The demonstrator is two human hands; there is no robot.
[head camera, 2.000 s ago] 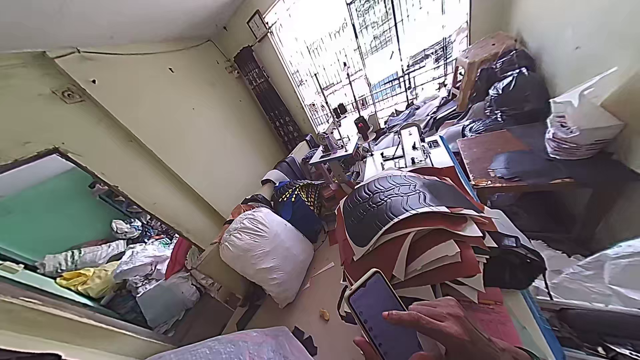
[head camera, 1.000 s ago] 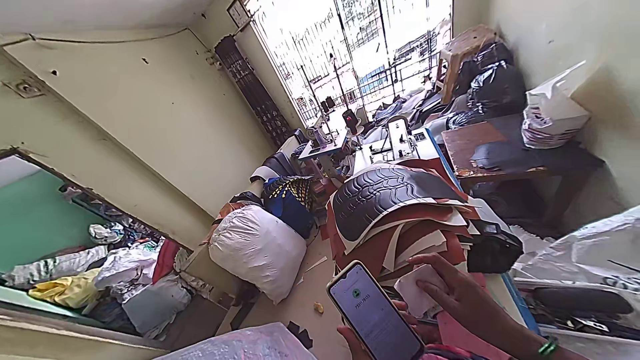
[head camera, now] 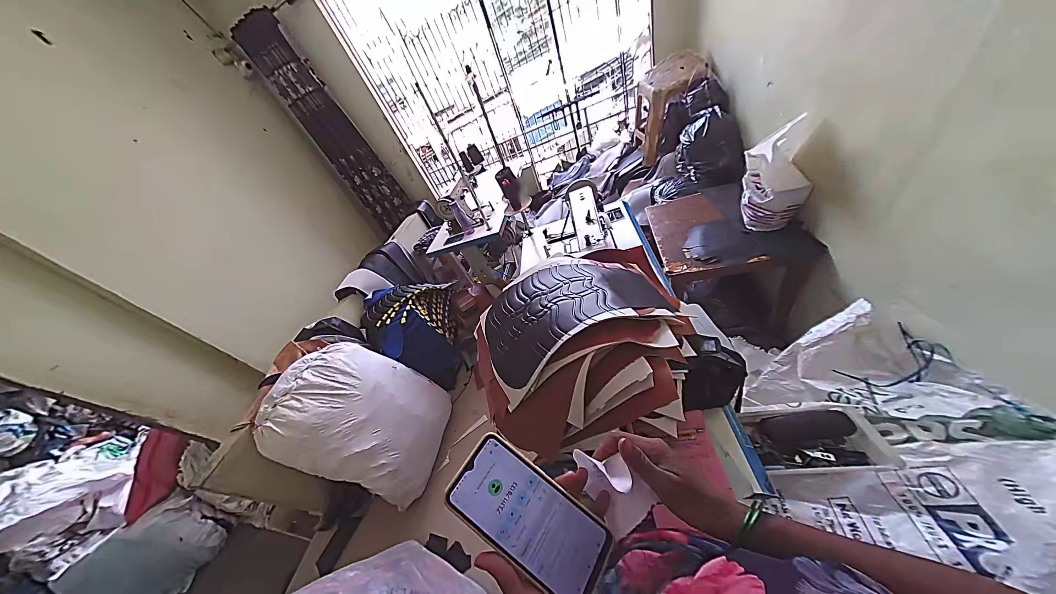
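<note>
A smartphone [head camera: 528, 516] with a lit screen is in my left hand [head camera: 507, 571], whose thumb lies along its lower left edge and whose fingers show at its right. My right hand [head camera: 672, 478], with green bangles at the wrist, pinches a curled piece of white paper [head camera: 615, 487] just right of the phone; the paper also lies against my left fingers. Beyond both hands rises a stack of reddish-brown and cream sheets [head camera: 536, 412], topped by a black quilted panel [head camera: 561, 309].
Left of the stack sits a stuffed white sack [head camera: 355, 421]. Sewing machines [head camera: 586, 219] stand behind it, near the barred window. A black bag [head camera: 714, 371] touches the stack's right side. An open tray [head camera: 817, 441] and plastic sacks [head camera: 932, 511] lie at the right.
Two seconds ago my right fingers were at the phone's screen; by one second ago they held the white paper beside it. The screen has changed from dark to bright. The view has shifted.
</note>
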